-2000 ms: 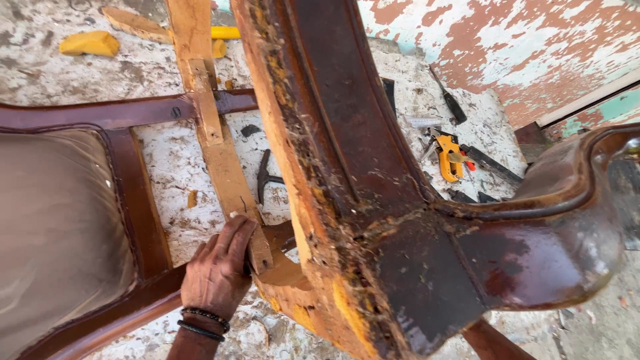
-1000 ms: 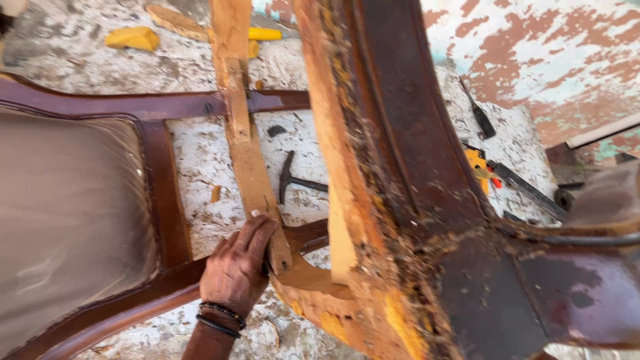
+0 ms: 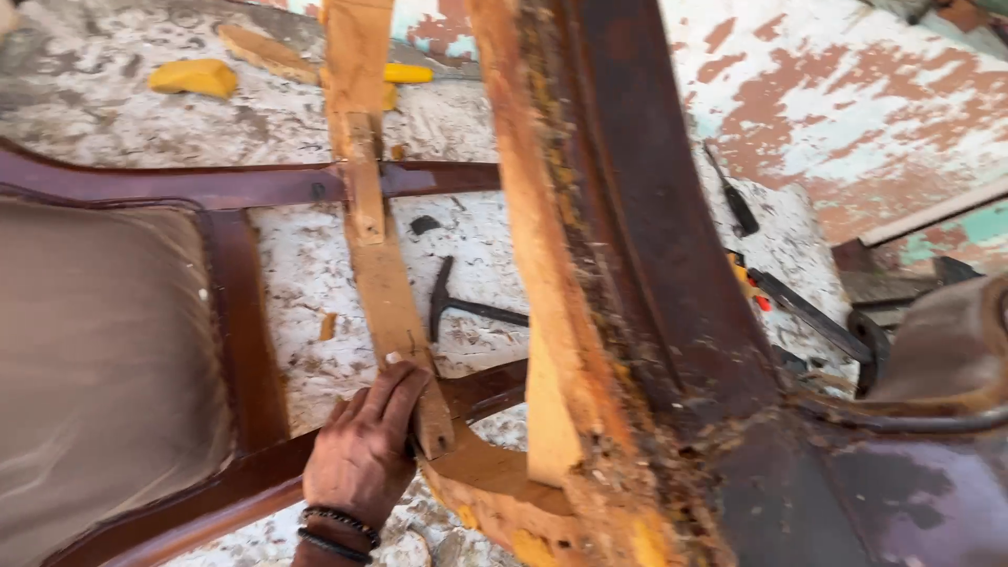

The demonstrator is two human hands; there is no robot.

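Note:
My left hand (image 3: 358, 449), with dark beaded bracelets at the wrist, has its fingers closed around the lower part of a bare wooden rail (image 3: 386, 295). A short wooden strip (image 3: 365, 177) with a nail or screw head lies against this rail higher up. Beside it, a dark varnished chair-frame member (image 3: 646, 189) runs steeply down, its raw inner edge rough and splintered. A curved piece of bare wood (image 3: 504, 488) joins near the hand. Behind the rail lies a small hammer (image 3: 442, 303), its handle end hidden by the frame. My right hand is out of view.
Padded brown upholstery (image 3: 102, 362) in a dark wooden frame is at left. Yellow-coated pieces (image 3: 193, 79) lie at upper left. A black-handled pointed tool (image 3: 739, 206) and a partly hidden yellow tool (image 3: 744, 276) lie at right, near a peeling painted wall (image 3: 850, 118).
The dark frame member has shifted right relative to the hammer and the yellow tool; more of the hammer handle shows and less of the yellow tool. My left hand stays on the rail.

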